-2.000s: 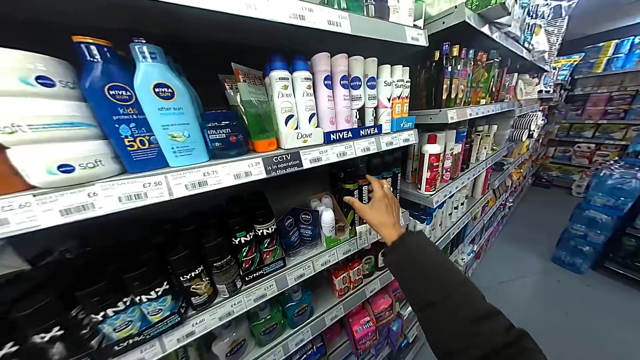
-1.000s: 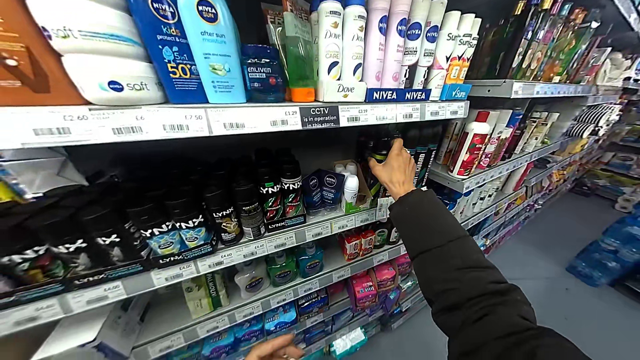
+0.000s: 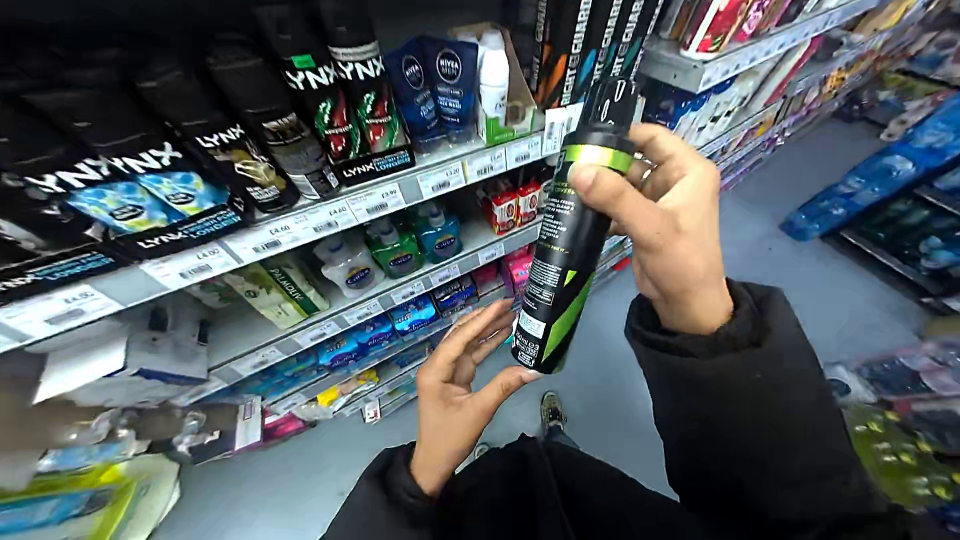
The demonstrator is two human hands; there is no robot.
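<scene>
A black and green aerosol can (image 3: 562, 262) with a dark cap tilts in front of me. My right hand (image 3: 664, 217) grips it near the top, thumb on the green band below the cap. My left hand (image 3: 469, 382) is at the can's lower end, palm toward it, fingers apart and thumb at the base; whether it bears any weight is unclear. Behind the cap stand black Right Guard cans (image 3: 589, 45) on the shelf. Left of them are a carton holding a white roll-on bottle (image 3: 492, 82) and blue Nivea Men tubes (image 3: 435, 90).
Black Lynx cans (image 3: 240, 157) line the shelf at left. Lower shelves hold Carex soap bottles (image 3: 394, 251), a Palmolive pack (image 3: 281, 289) and blue packs (image 3: 375, 334). The grey floor (image 3: 600, 360) runs down the aisle, with blue-wrapped packs (image 3: 885, 165) at right.
My right hand, at the dark cans on the shelf one second ago, now holds a can out in front of me. My left hand has come up to its base. The view has tipped down.
</scene>
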